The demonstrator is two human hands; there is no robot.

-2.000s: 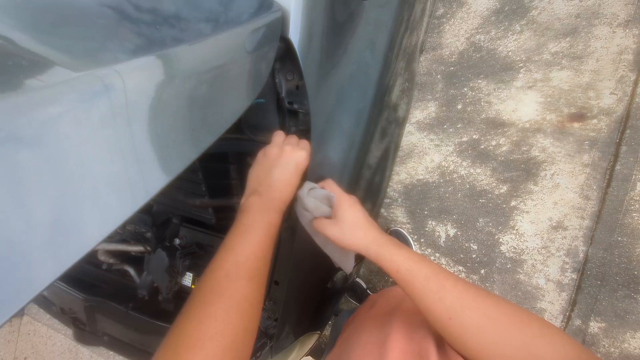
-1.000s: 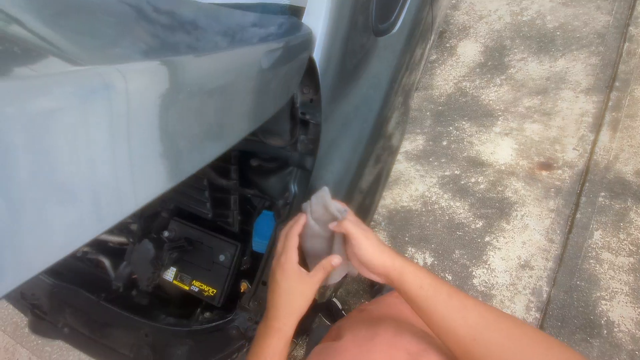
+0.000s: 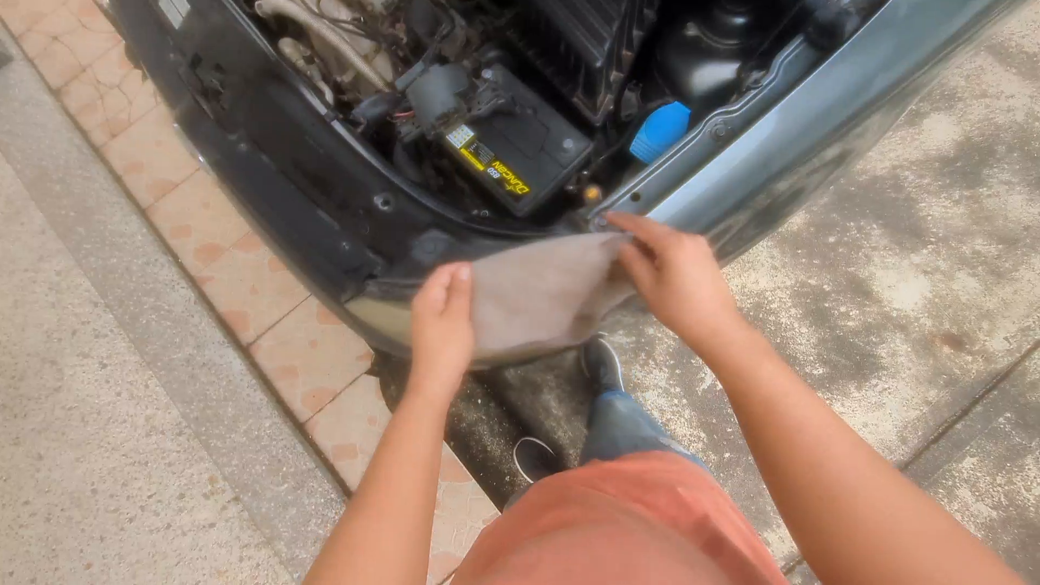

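A grey-white cloth is spread between my hands over the front corner of a car. My left hand grips its left edge between thumb and fingers, above the headlight. At the cloth's upper right corner, my right hand pinches it with thumb and fingers, beside the front end of the fender. Behind the cloth, in the engine bay, sits a black Duncan car battery with a yellow label. A blue reservoir cap is to its right. The cloth hides part of the headlight.
The black front bumper curves along the left. A ribbed black plastic housing and hoses lie deeper in the engine bay. Tiled paving borders the car at the left, stained concrete at the right. My shoes are below the car's corner.
The cloth, bunched in my right hand and then between both hands, is now spread wide between them. The view has shifted to the car's front corner, and the hood no longer covers the engine bay in it.
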